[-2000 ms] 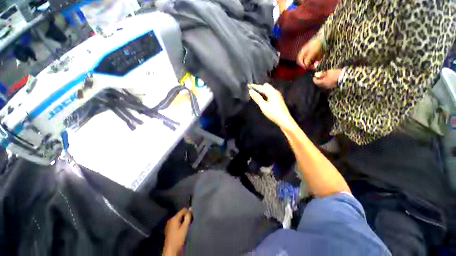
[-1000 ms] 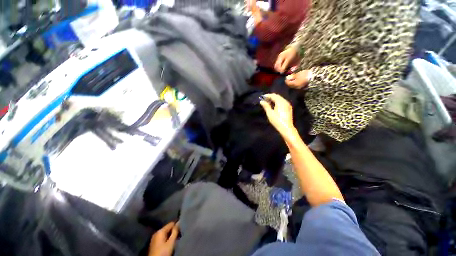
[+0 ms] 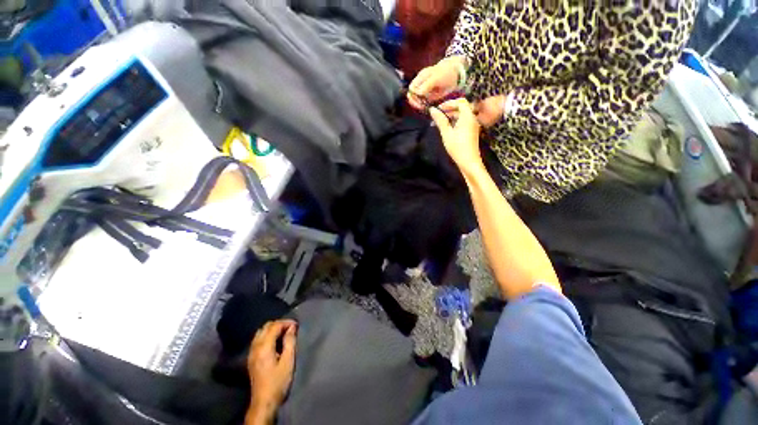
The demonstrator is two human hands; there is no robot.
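Note:
A black garment (image 3: 407, 195) hangs in front of a person in a leopard-print top, its upper edge at that person's hands. My right hand (image 3: 459, 131) reaches up to it, thumb and fingertips pinched on the dark edge, between the person's hands. A grey garment piece (image 3: 353, 361) lies over my lap. My left hand (image 3: 272, 365) rests at its left side, fingers bent, beside a small black bunch of cloth (image 3: 253, 319). Whether its fingertips grip any cloth cannot be made out.
At left stands a white sewing machine (image 3: 79, 137) on a white table (image 3: 108, 319), with dark strips (image 3: 195, 199) and yellow-green loops (image 3: 241, 145). A grey pile (image 3: 291, 75) hangs over the table's far end. A black bundle (image 3: 632, 282) lies right, a blue-and-white scrap (image 3: 454, 303) below centre.
My right hand has moved up to the person's hands and now touches the dark edge there. My left hand has moved up along the grey cloth. The view has shifted, so the machine sits further left.

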